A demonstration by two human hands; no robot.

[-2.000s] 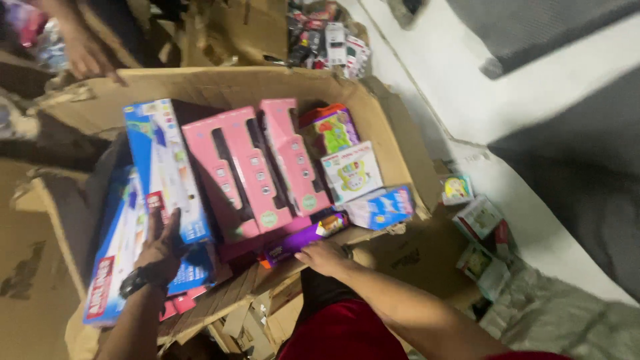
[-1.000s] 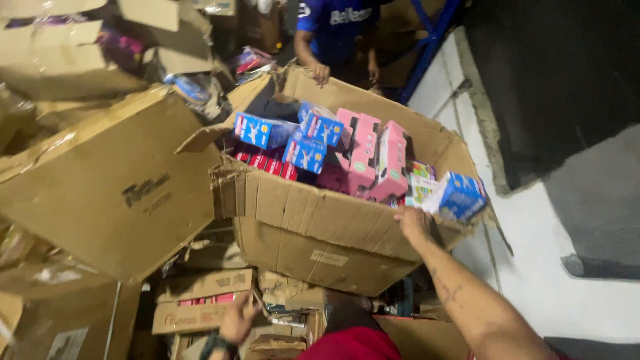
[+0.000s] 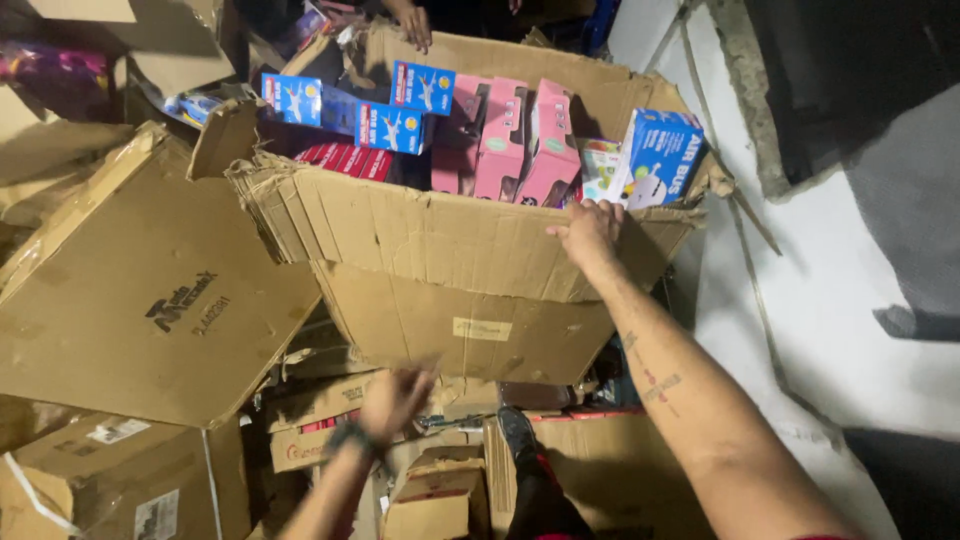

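Observation:
My right hand (image 3: 592, 229) grips the near top edge of a large torn cardboard box (image 3: 450, 247). Below that box's front wall, my left hand (image 3: 399, 397) is blurred, with no object visible in it. Several blue toy airplane boxes (image 3: 390, 127) lie at the left inside the large box, above red boxes (image 3: 349, 161). Pink toy boxes (image 3: 501, 139) stand tilted in the middle. Another blue airplane box (image 3: 664, 157) leans in the right corner beside a white package (image 3: 600, 165).
Another person's hand (image 3: 411, 24) is at the far rim. A big closed carton (image 3: 157, 292) leans at the left, above a strapped carton (image 3: 127, 472). Smaller cartons (image 3: 439, 495) lie around my foot (image 3: 516, 431). A white surface (image 3: 795, 300) runs along the right.
My left hand, on an airplane box two seconds ago, is now away from the boxes. A blue airplane box now stands upright at the right corner. The view has shifted a lot.

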